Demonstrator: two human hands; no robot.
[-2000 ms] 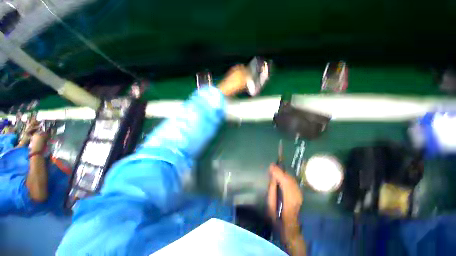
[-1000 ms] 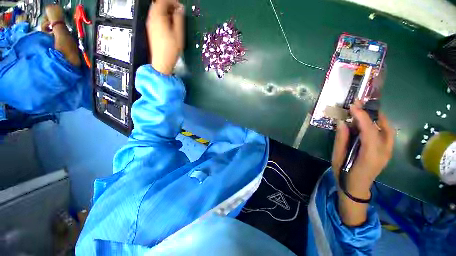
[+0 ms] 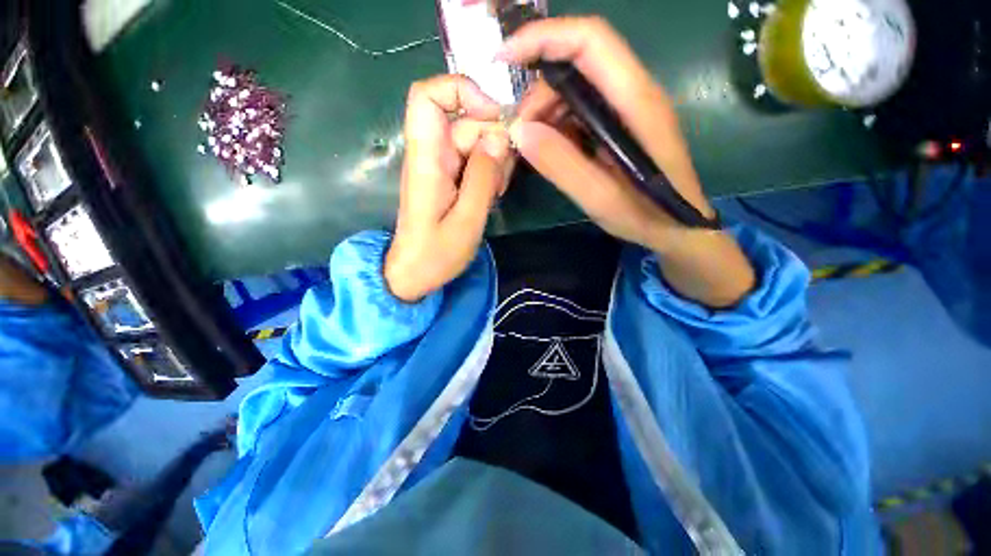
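My left hand (image 3: 451,179) and my right hand (image 3: 619,141) meet fingertip to fingertip at the near end of an open phone housing (image 3: 476,46). They pinch a small component (image 3: 509,127) between them; it is mostly hidden by the fingers. My right hand also holds a black soldering iron (image 3: 625,141), its handle lying across the palm towards the wrist. The phone lies on the green mat, cut off by the top edge and partly covered by my right fingers. A pile of small maroon and white components (image 3: 243,122) lies to the left.
A black phone tray (image 3: 141,228) with phones in slots stands at the left. A yellow-green tub (image 3: 785,52) topped with white bits stands at the right, with loose white scraps beside it. Solder wire (image 3: 375,51) lies behind. Another worker's blue sleeve (image 3: 54,364) shows at the far left.
My left hand has moved from beside the tray to the phone's near end and now meets my right hand there. The view has shifted, so the phone sits at the top edge.
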